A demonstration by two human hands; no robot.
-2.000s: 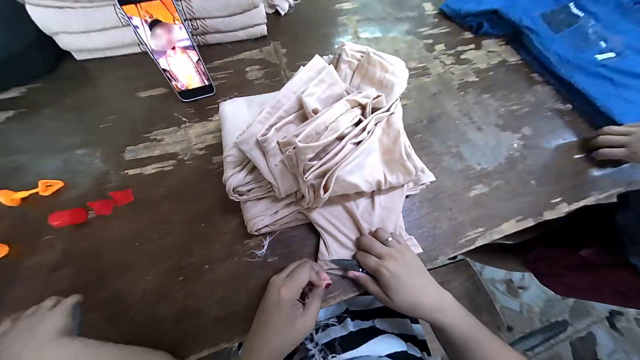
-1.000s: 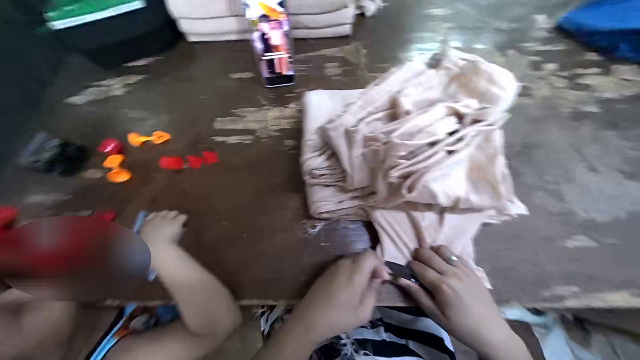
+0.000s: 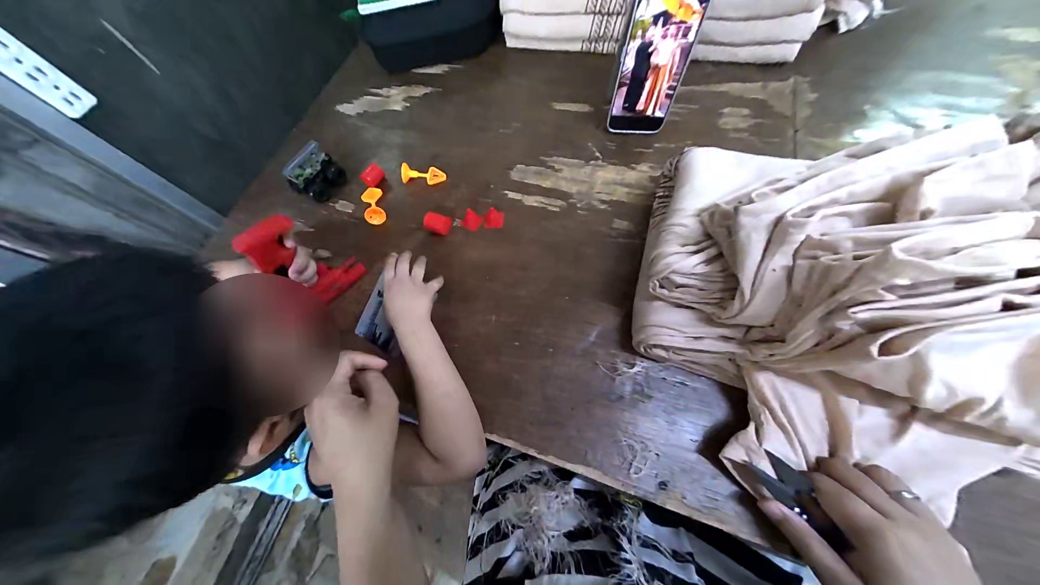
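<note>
At the lower right, my right hand (image 3: 873, 516) grips small thread snips (image 3: 784, 483), whose parted blades lie at the corner of a beige cloth (image 3: 792, 414). This cloth hangs from a large crumpled heap of beige fabric (image 3: 877, 276) lying on folded layers. My left hand (image 3: 353, 410) is raised beside the head of another person (image 3: 106, 390), its fingers bent and thumb near the index finger; whether it touches the person or pinches anything is not clear. Loose threads (image 3: 561, 512) lie on striped cloth over my lap.
On the worn wooden table (image 3: 552, 292) are red plastic pieces (image 3: 437, 223), orange plastic pieces (image 3: 423, 174) and a toy vehicle (image 3: 314, 171). The other person's hands hold a red toy (image 3: 264, 244) and rest by a flat card-like piece (image 3: 375, 313). A phone (image 3: 656, 69) leans against folded fabric stacks (image 3: 756, 28).
My left hand has left the cloth edge and moved left toward the other person. My right hand stays at the cloth with the snips. The view has swung left.
</note>
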